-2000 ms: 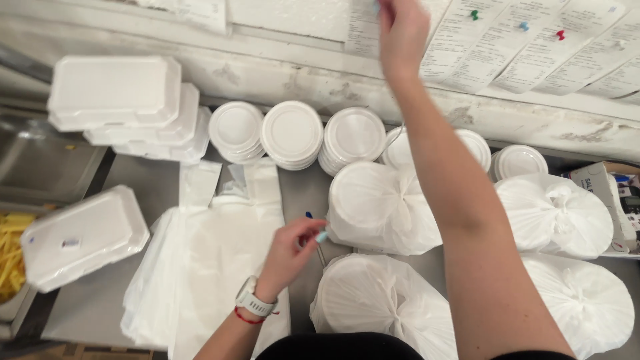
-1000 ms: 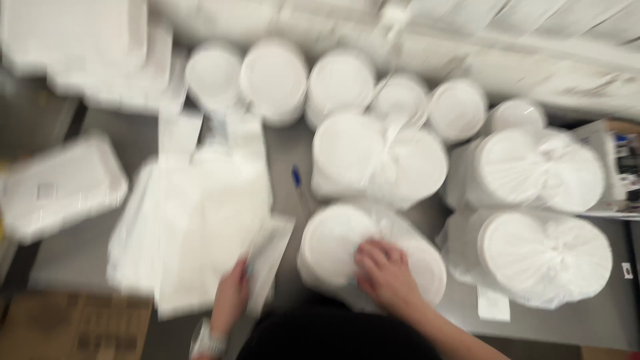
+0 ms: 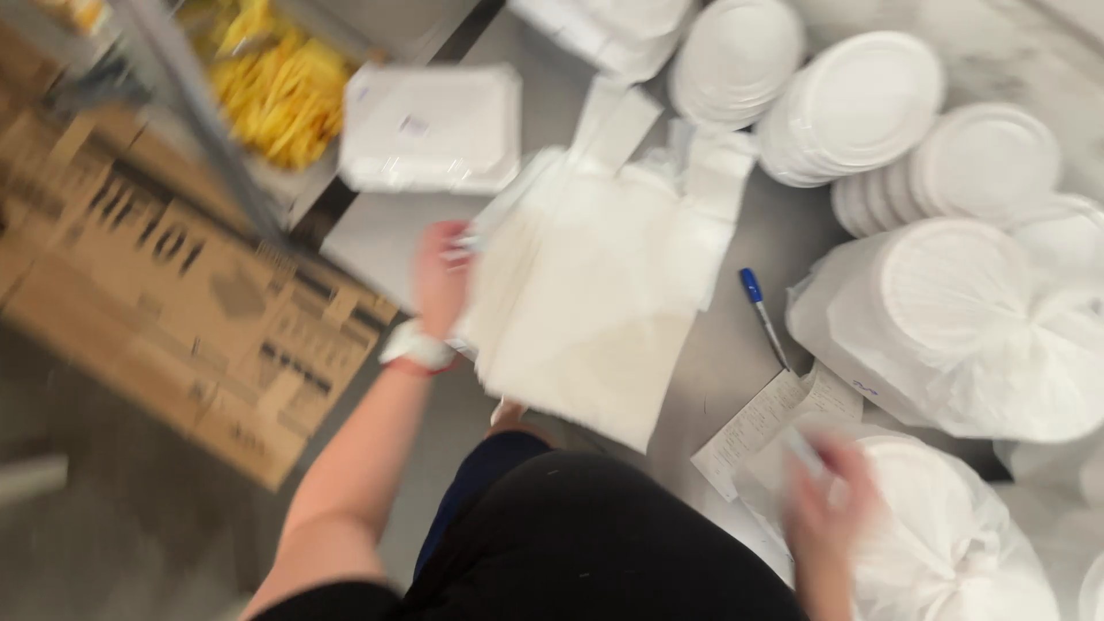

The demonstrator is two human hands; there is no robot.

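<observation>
My left hand [image 3: 444,267] is at the left edge of a stack of white plastic bags [image 3: 604,285]; blur hides whether it grips one. A watch and a red band are on that wrist. Blurred too, my right hand [image 3: 828,492] has a small pale strip at its fingers, beside a tied white bag of containers [image 3: 931,517]. Close to it lies a printed paper slip [image 3: 750,427], with a blue-capped pen [image 3: 763,315] just above. Another tied bag of round containers [image 3: 957,319] stands at the right.
A closed white takeaway box [image 3: 431,129] sits at the upper left, near yellow fries [image 3: 285,86]. Stacked round white containers [image 3: 854,103] line the back. A cardboard box [image 3: 190,285] is at the left, below the metal counter [image 3: 716,345].
The view has swung left. My left hand has gone from the bag stack's lower right to its left edge. My right hand has left the top of the tied bag.
</observation>
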